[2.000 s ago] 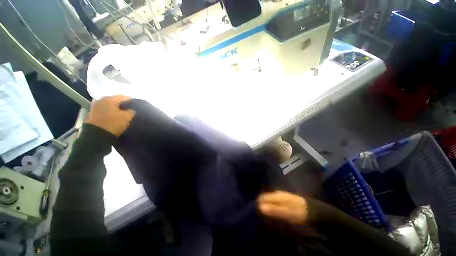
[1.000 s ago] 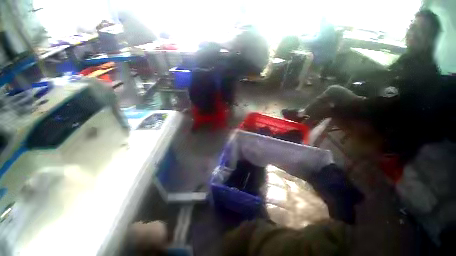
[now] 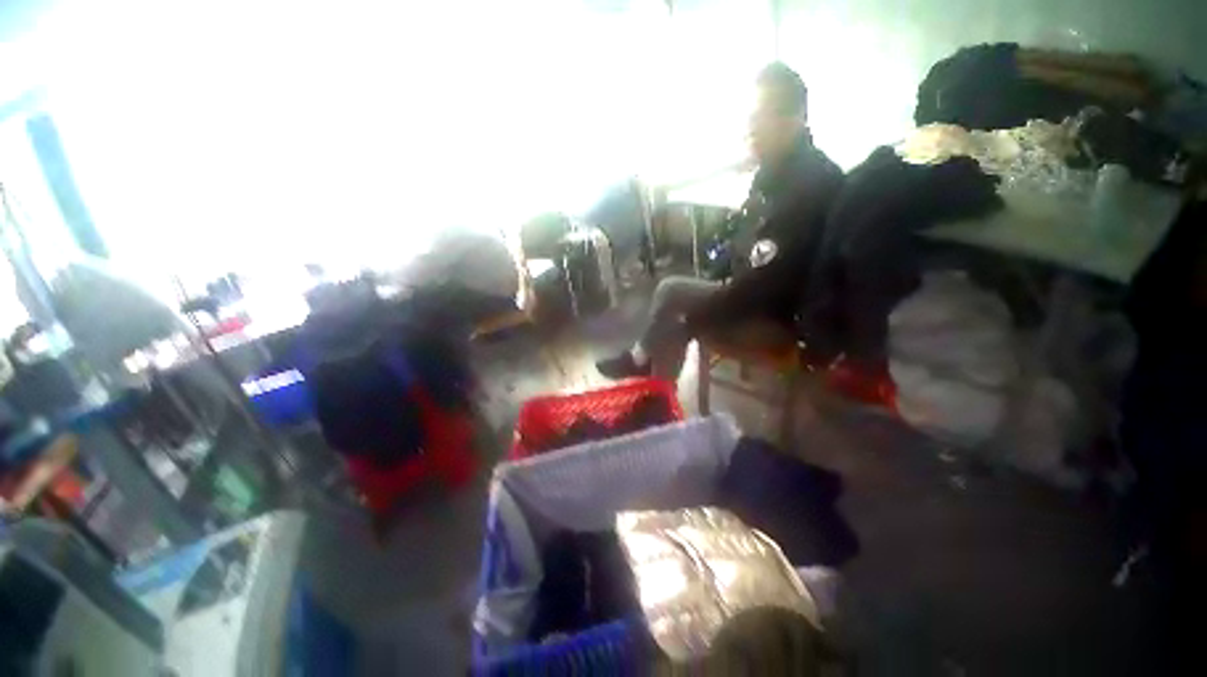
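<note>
The blue basket stands at the bottom centre with a pale liner over its inner walls. Dark fabric lies inside it. A shiny gold-silver padded garment lies over its front right part. A dark navy fabric piece hangs over the right rim. A blurred olive-brown shape, possibly a sleeve, is at the bottom edge over the shiny garment. Neither of my hands can be made out.
A red basket stands behind the blue one. A seated person is farther back, near a red stool. The machine table's end is at lower left. A table heaped with cloth and pale bags are at right.
The view has swung right, from the sewing machine to the baskets and the room. The dark fabric that both hands held across the table is no longer seen in them. The hands have left view.
</note>
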